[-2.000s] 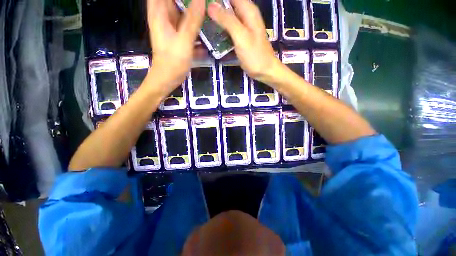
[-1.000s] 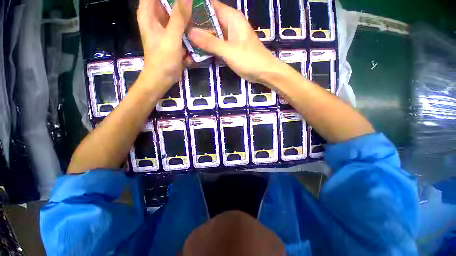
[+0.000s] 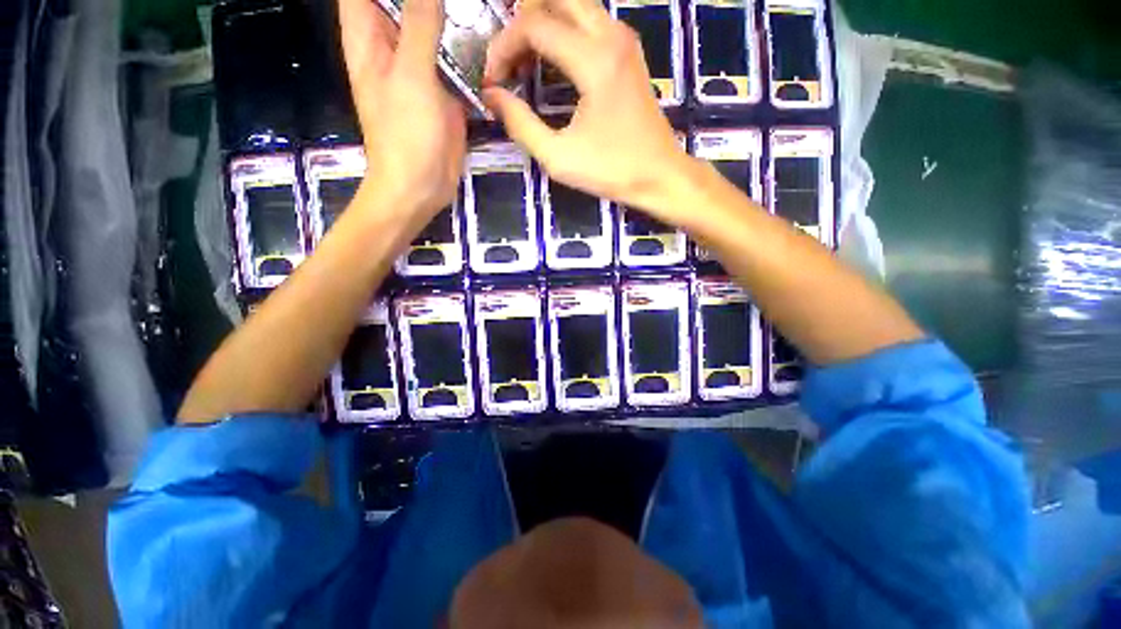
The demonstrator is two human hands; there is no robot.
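Observation:
A phone housing (image 3: 470,35) is held at the top edge of the picture, tilted, with a shiny silver-grey area facing up; its far end is cut off. My left hand (image 3: 412,117) grips it along its left side. My right hand (image 3: 596,105) is at its right side, fingers curled and thumb tip near its lower edge; whether it holds anything is unclear. Below lies a black blister tray (image 3: 273,80) with rows of white-framed housings (image 3: 500,215) with dark windows. My forearms hide some of them.
Dark pockets without housings show at the tray's upper left. A whitish liner (image 3: 861,160) sticks out beside the tray. Whitish film (image 3: 92,246) hangs over dark stacked trays at left. Clear crinkled plastic (image 3: 1076,270) lies at right on the green surface (image 3: 947,221).
The held housing's visible face has gone from mostly green to shiny silver-grey. It sits slightly higher in view. My right fingers have curled and moved toward its right edge.

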